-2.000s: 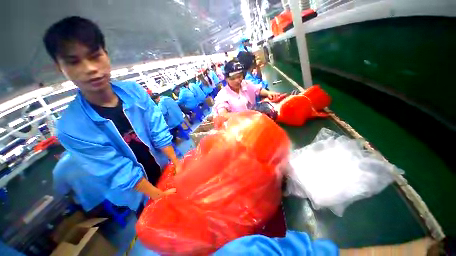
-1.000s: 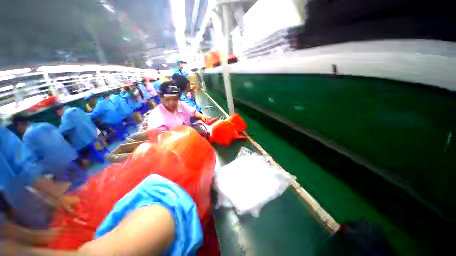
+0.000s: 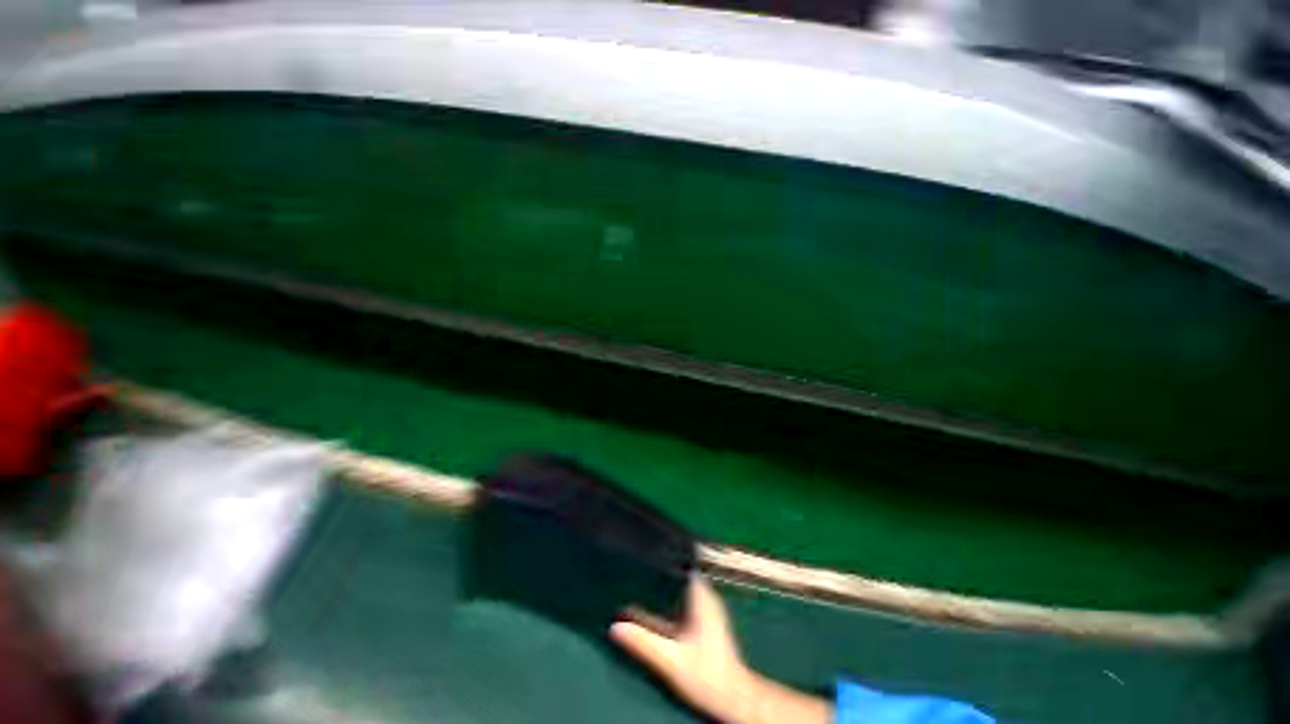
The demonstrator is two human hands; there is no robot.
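Observation:
A black, box-like or pouch-like object [image 3: 580, 545] stands or leans at the far edge of the dark-green bench; blur hides its exact kind. My right hand [image 3: 686, 644], bare with a blue sleeve, comes in from the lower right and grips the object's right end, thumb on the near side and the other fingers partly hidden behind it. My left hand is not in view. A crumpled clear poly bag pile [image 3: 170, 545] lies on the bench at the left.
A red-orange bundle [image 3: 36, 389] is cut off by the left edge. A pale, worn bench rim [image 3: 849, 584] runs across behind the bench top. Beyond it are a green channel and a green wall [image 3: 608, 241] under a white shelf edge [image 3: 566, 85].
The view has swung right and down to the bench. The people and large red bag have left the picture. My right hand now shows, holding the black object; the blue-sleeved arm at lower left is gone.

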